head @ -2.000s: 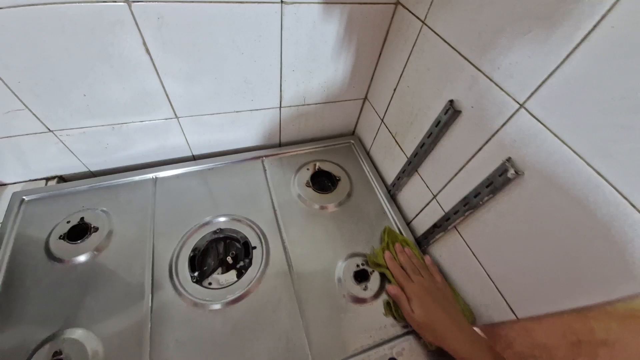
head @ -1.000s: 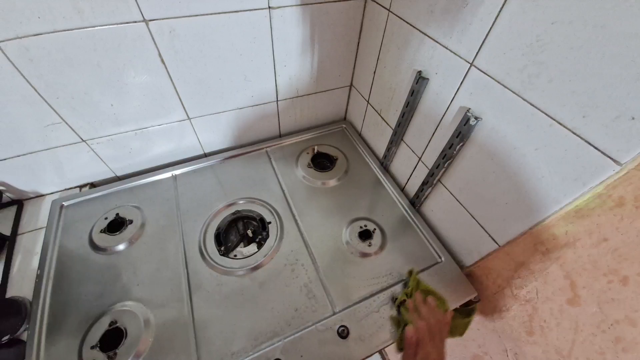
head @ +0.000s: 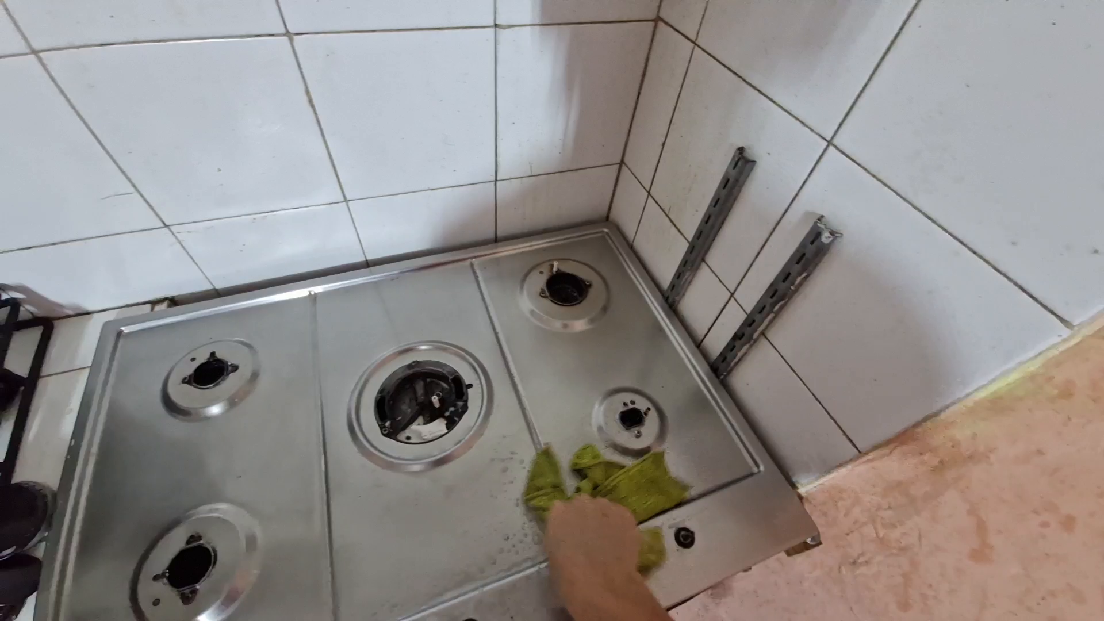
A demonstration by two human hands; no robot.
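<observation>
My right hand (head: 593, 548) presses a crumpled green cloth (head: 642, 487) onto the stainless steel gas cooktop (head: 414, 535), near its front right part. The cloth lies just in front of the small front right burner opening (head: 632, 417) and spreads across the seam toward the middle section. Small droplets dot the metal left of the cloth. The large central burner opening (head: 423, 402) is uncovered and shows dark parts inside. Other uncovered burner openings are at the back right (head: 566, 288), back left (head: 210, 372) and front left (head: 190, 567). My left hand is not in view.
White tiled walls (head: 397, 112) meet behind the cooktop. Two slotted metal brackets (head: 711, 224) stick out from the right wall close to its edge. Black pan supports (head: 30, 388) and dark round pieces (head: 21, 517) lie at the far left. A reddish surface (head: 966, 517) extends at the right.
My right hand and the green cloth have moved from the cooktop's right edge to the front right corner, then leftward onto the area in front of the small burner opening.
</observation>
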